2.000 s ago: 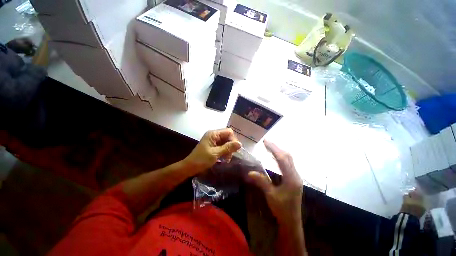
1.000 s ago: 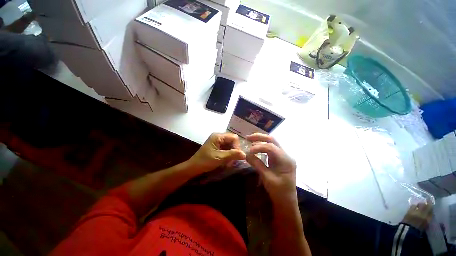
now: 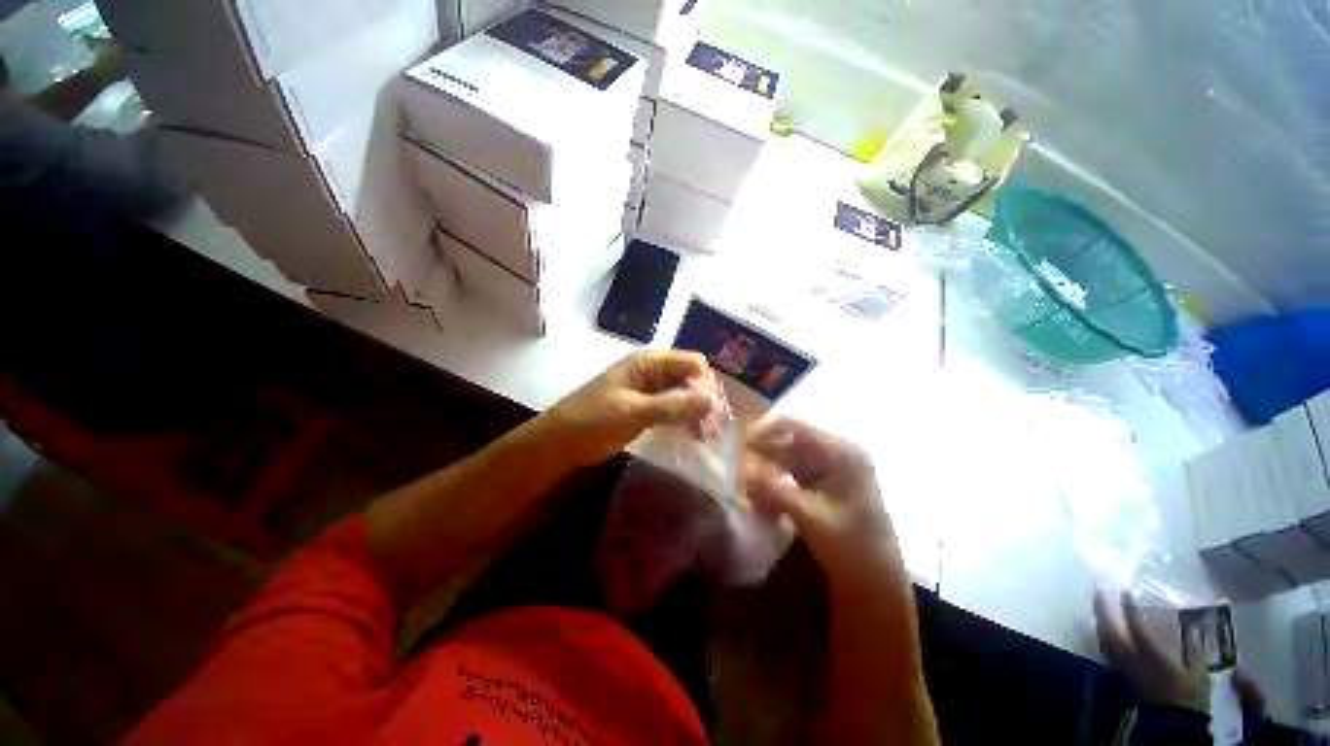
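My left hand pinches one side of a clear plastic bag over the table's front edge. My right hand is blurred and holds the bag's other side. The bag hangs down between them, shiny and blurred. A white product box with a dark picture panel lies on the table just beyond my hands, which hide its near part. I cannot tell whether the bag's mouth is open.
Box stacks stand at left, with a black smartphone beside them. A bagged box, a pale yellow-green bag and a teal basket are at the back. Other people's hands show at far left and lower right, near a box.
My hands have drawn slightly apart, and the bag now hangs spread between them. The other person's hand at lower right has moved left and a box shows beside it.
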